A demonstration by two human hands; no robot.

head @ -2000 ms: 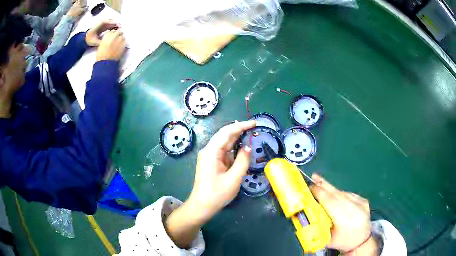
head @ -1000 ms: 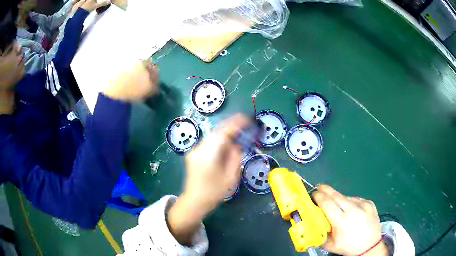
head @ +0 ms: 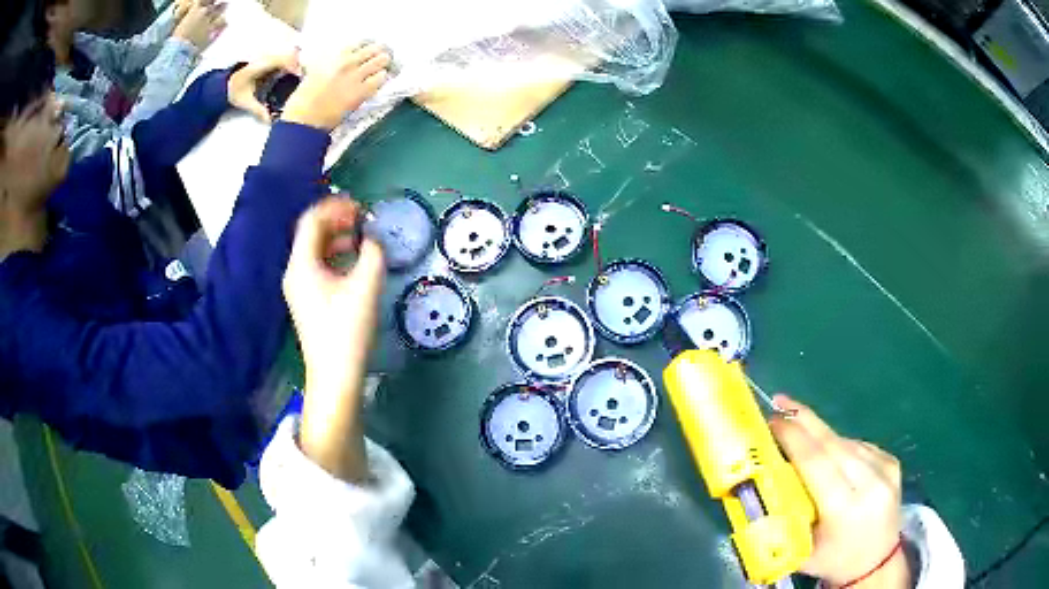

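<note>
My right hand (head: 845, 489) holds the yellow hot glue gun (head: 736, 454). Its dark nozzle points up-left, over the edge of a round housing (head: 719, 322). My left hand (head: 334, 276) is blurred, with thumb and fingers curled at the left edge of another housing (head: 399, 230); whether it grips the rim or a lead is unclear. Several more dark-rimmed housings with pale inner discs lie on the green table, among them one at the centre (head: 552, 337), one below it (head: 612, 403) and one above (head: 550, 227). Short red leads show beside some of them.
Another worker's blue sleeve (head: 247, 242) reaches in at left, both hands over a white sheet (head: 219, 173), one at a small dark part. A crumpled clear bag (head: 621, 46) and a tan board (head: 495, 109) lie at the back. A black cord (head: 1012, 547) lies at lower right.
My left hand has moved from the centre to the upper left. The held housing is gone from the centre; more housings now show. The glue gun has shifted slightly right. The other worker's hand has moved back.
</note>
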